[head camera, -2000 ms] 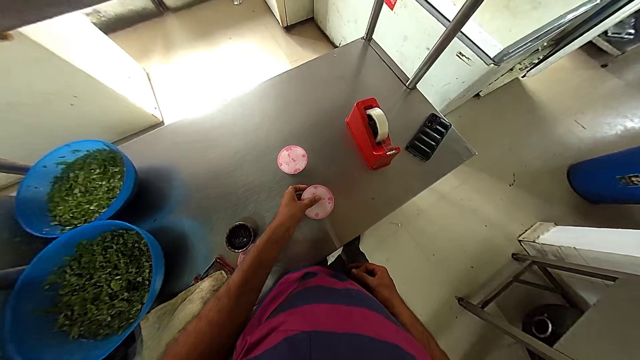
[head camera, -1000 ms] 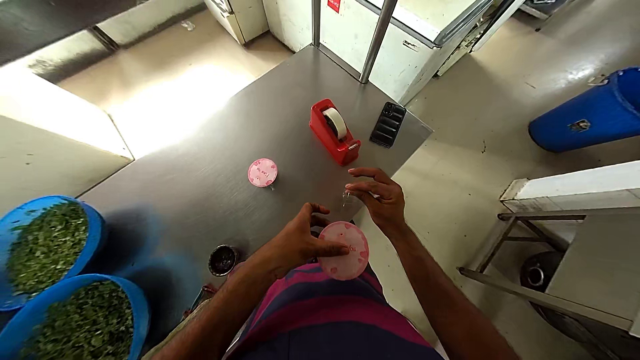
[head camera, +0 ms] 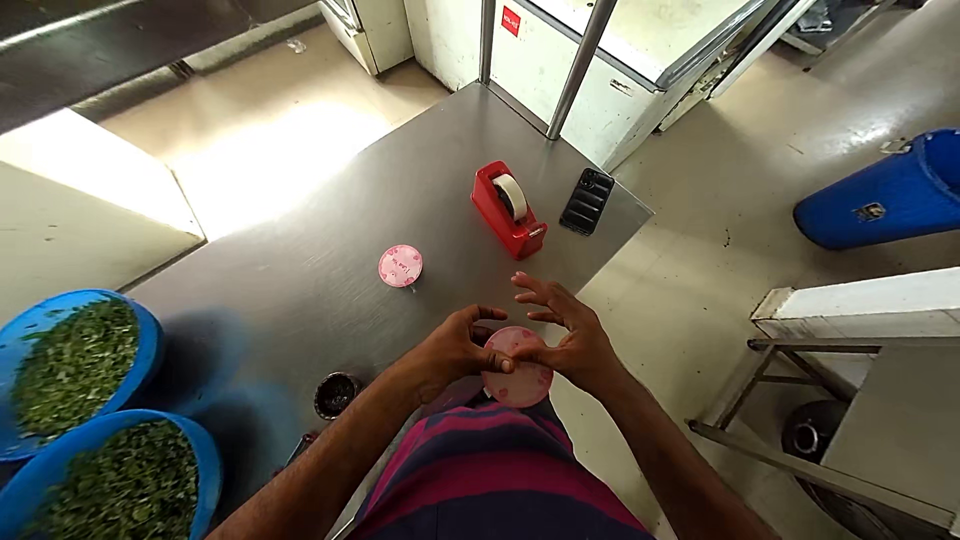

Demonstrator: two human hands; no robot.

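My left hand [head camera: 469, 345] holds a round pink-and-white patterned lid or small tub [head camera: 521, 382] in front of my striped shirt, its thumb on the top. On the same piece rests the thumb of my right hand [head camera: 566, 330], whose other fingers are raised and spread. Whether the piece is a lid alone or a covered tub cannot be told. A similar pink round piece [head camera: 400, 265] sits on the steel table [head camera: 300, 262], farther off and to the left. Beyond my hands stands a red tape dispenser [head camera: 499, 214] with a whitish roll of tape [head camera: 511, 196].
A black phone or ridged case [head camera: 587, 201] lies by the table's right corner. Two blue tubs of chopped green leaves [head camera: 79, 367] stand at left. Near my left forearm is a small dark bowl [head camera: 337, 395]. Metal posts [head camera: 581, 67] rise at the far edge; a blue barrel [head camera: 874, 195] is at right.
My right hand was low beside my body, then rose near the dispenser, and now touches the pink piece. My left hand has brought that piece from the table to in front of my shirt.
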